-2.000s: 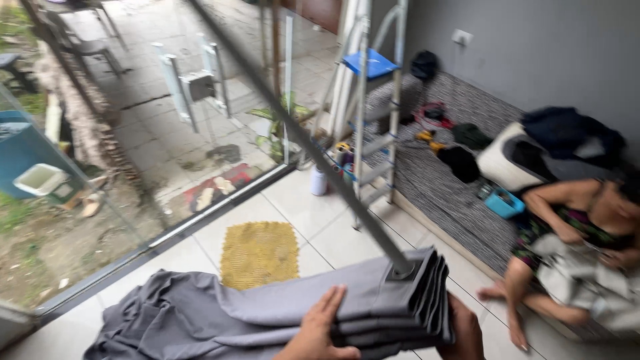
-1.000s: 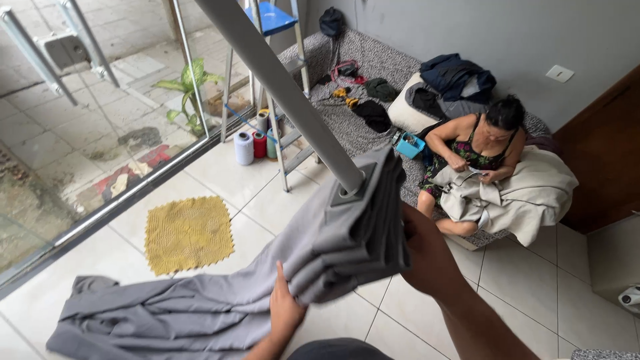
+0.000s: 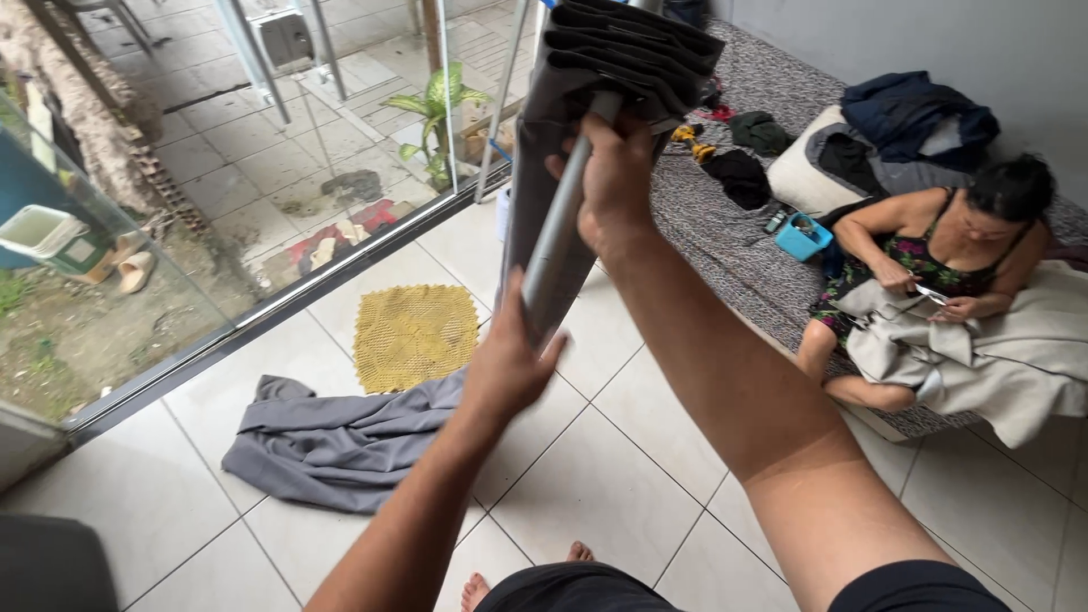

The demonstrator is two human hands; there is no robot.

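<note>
A grey eyelet curtain [image 3: 633, 51] is bunched in stacked folds on a silver metal rod [image 3: 557, 229], whose near end points down toward me. My right hand [image 3: 616, 170] is closed around the rod just below the folds. Lower down, my left hand [image 3: 514, 357] lies against the rod's near end, its thumb apart; whether its fingers close round the rod cannot be told. The curtain hangs behind the rod, and its lower part [image 3: 340, 442] lies crumpled on the tiled floor.
A yellow crocheted mat [image 3: 416, 336] lies near the glass door's track [image 3: 280, 297]. At right, a person [image 3: 943, 246] sits on a patterned mattress [image 3: 705, 229] with beige cloth [image 3: 977, 340] and small scissors, beside a blue basket [image 3: 803, 236] and piled clothes [image 3: 918, 115]. A stepladder stands partly hidden behind the curtain.
The curtain's folded top has moved up and away from me. My right hand has gone from the folds to the rod; my left has left the cloth for the rod's near end, which now shows.
</note>
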